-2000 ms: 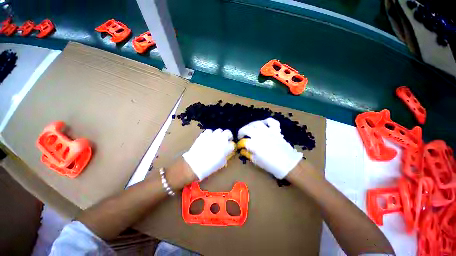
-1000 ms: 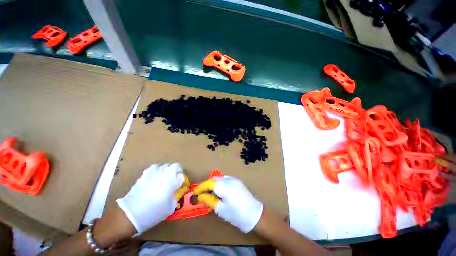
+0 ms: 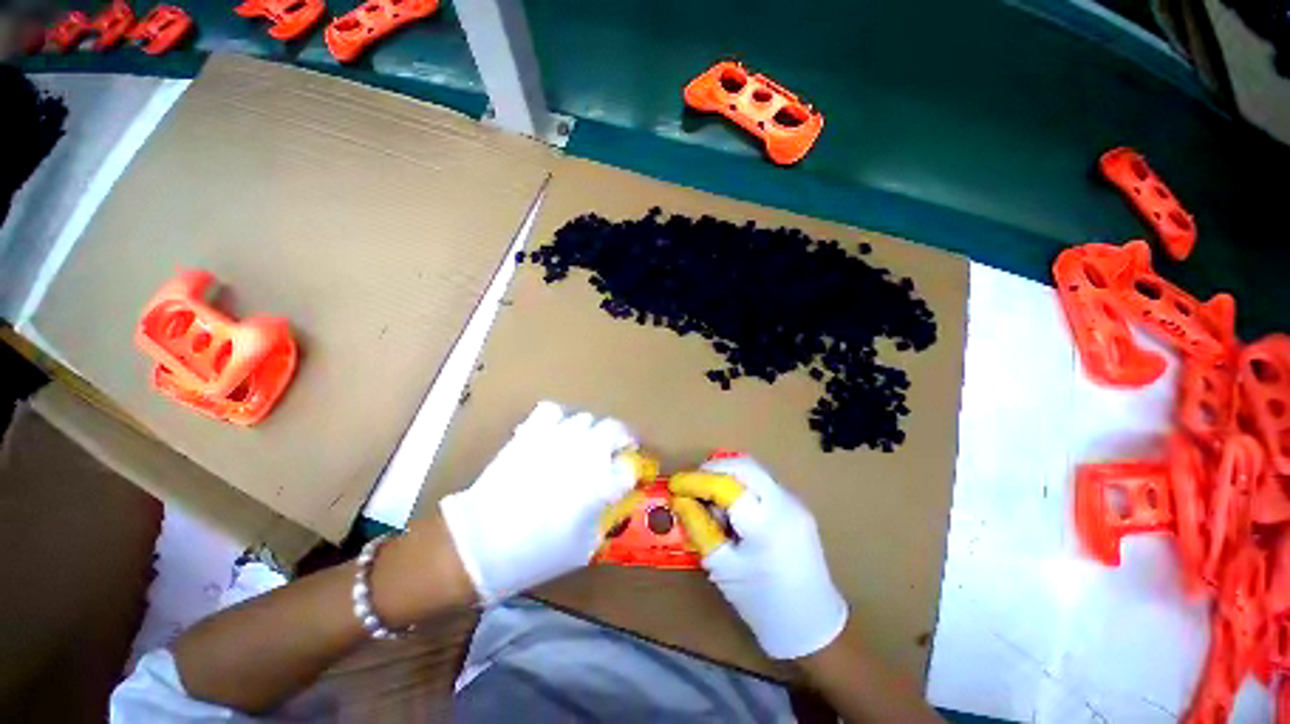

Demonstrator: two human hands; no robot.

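Observation:
An orange controller shell (image 3: 657, 532) lies at the front of the cardboard work sheet (image 3: 594, 382), partly covered by both hands. My left hand (image 3: 552, 498), in a white glove with yellow fingertips, is on the shell's left side. My right hand (image 3: 764, 549), gloved the same way, is on its right side. The fingertips of both hands meet near the shell's upper edge. Whether a small black piece is between them is hidden. A heap of small black inserts (image 3: 750, 290) lies beyond the hands on the same sheet.
A small stack of orange shells (image 3: 217, 349) sits on the left cardboard sheet (image 3: 340, 212). A loose shell pile (image 3: 1228, 467) is on the white bench (image 3: 1012, 566) at right. The green conveyor belt (image 3: 905, 127) carries spaced shells. A pale post (image 3: 505, 64) stands at the belt's edge.
Both hands have come back from the black heap to the shell near the wearer, and now cover much of it. Over the last second they stay on the shell while the camera view shifts.

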